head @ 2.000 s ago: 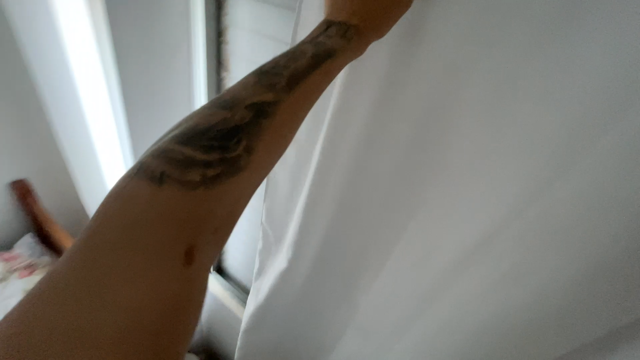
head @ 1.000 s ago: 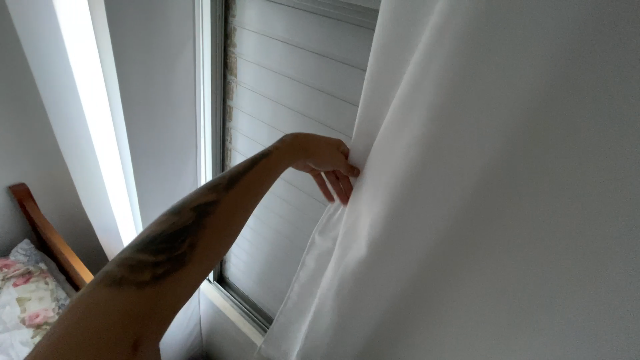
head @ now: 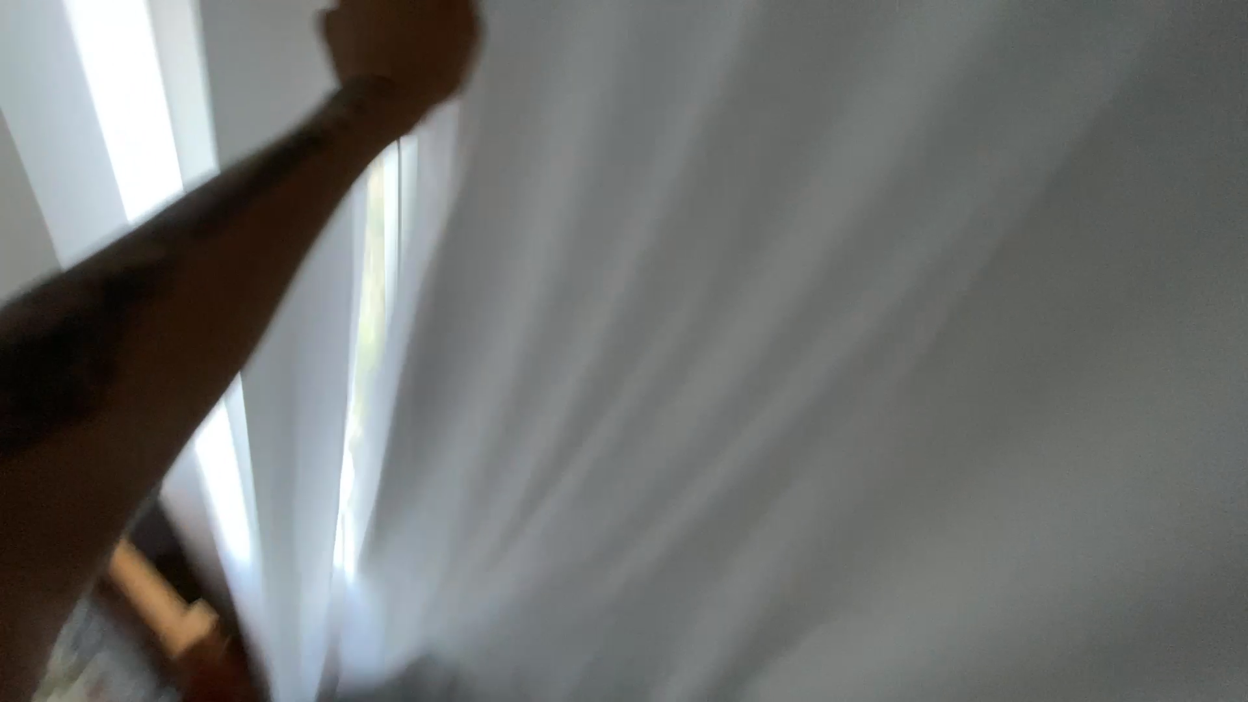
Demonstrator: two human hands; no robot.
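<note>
My left hand, blurred and partly cut off by the top edge, is closed at the left edge of a white curtain. My tattooed forearm crosses the view from the lower left. The curtain fills the middle and right, with long folds running down from the top. Left of it, beyond a narrow bright gap, hangs another pale fabric panel. My right hand is out of view.
A bright strip of light runs down the far left behind my forearm. At the lower left is a blurred wooden piece of furniture, with patterned fabric beside it.
One second ago my left hand was at the curtain's edge beside a window with a slatted shutter. Now the curtain spreads across that shutter, and only a narrow gap shows. The view has shifted.
</note>
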